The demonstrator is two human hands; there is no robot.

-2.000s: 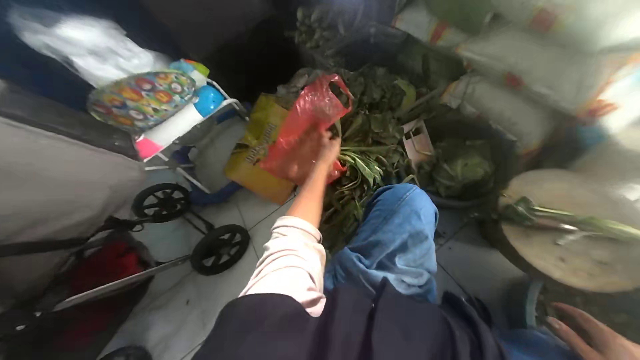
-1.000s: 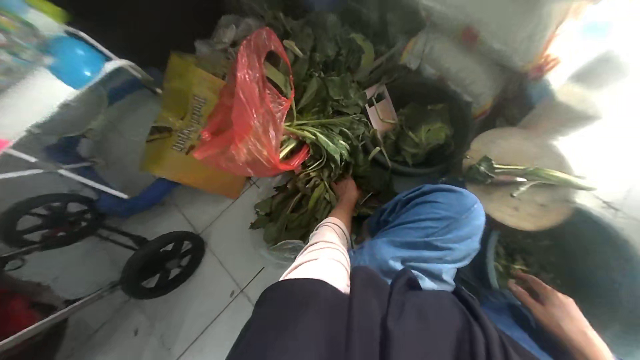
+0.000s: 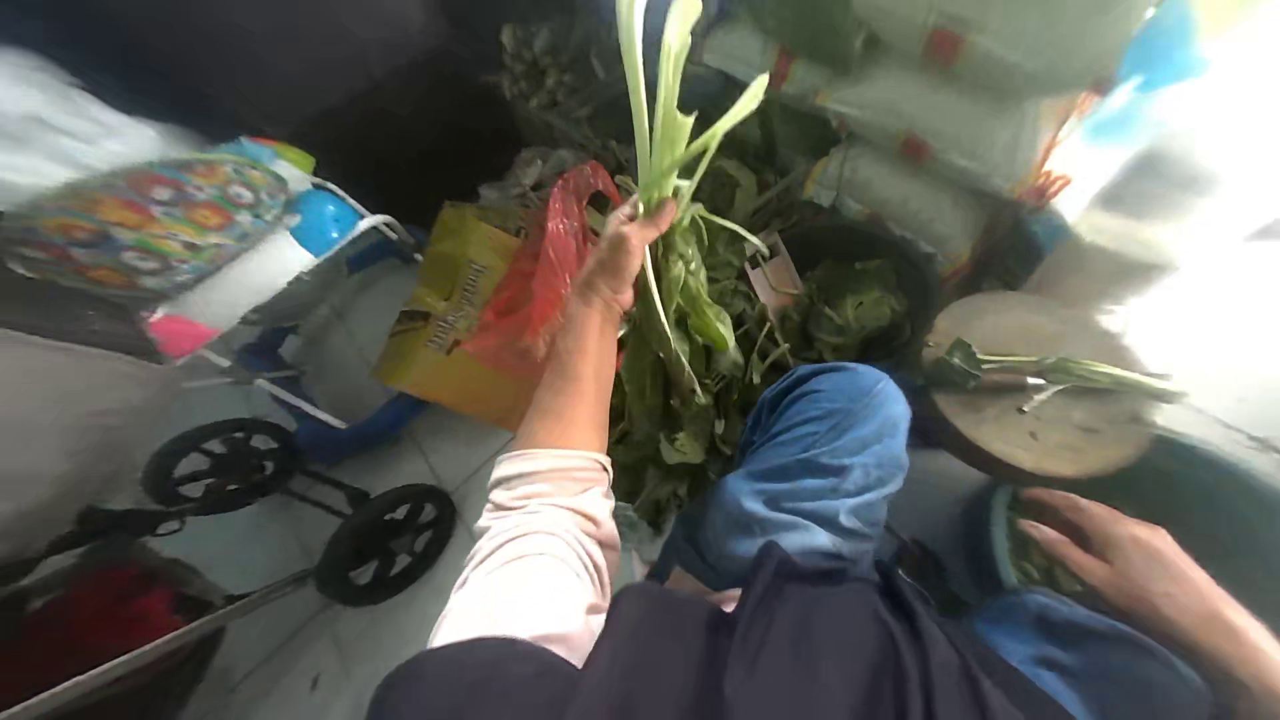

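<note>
My left hand (image 3: 625,250) is closed around a bunch of leafy green vegetables (image 3: 665,170), pale stalks pointing up and leaves hanging down. Just left of it, a red plastic bag (image 3: 540,290) lies against a yellow bag (image 3: 440,310) that bears writing. Below the held bunch, a heap of greens (image 3: 660,450) spreads over the floor. On the right, my right hand (image 3: 1110,550) rests with fingers apart at the rim of a tub (image 3: 995,535) with bits of greens inside. Beyond it, a stalk of greens (image 3: 1080,372) lies across a round chopping board (image 3: 1060,435).
Stroller wheels (image 3: 385,545) and a child's seat with a patterned cushion (image 3: 150,225) stand on the left. A dark basin (image 3: 915,270) with leafy greens (image 3: 855,300) sits past my knee (image 3: 830,430). Stacked white sacks (image 3: 900,200) are at the back right.
My left hand was low among the greens a second ago; it is now higher, holding a bunch. The right hand stays by the tub. The view has shifted.
</note>
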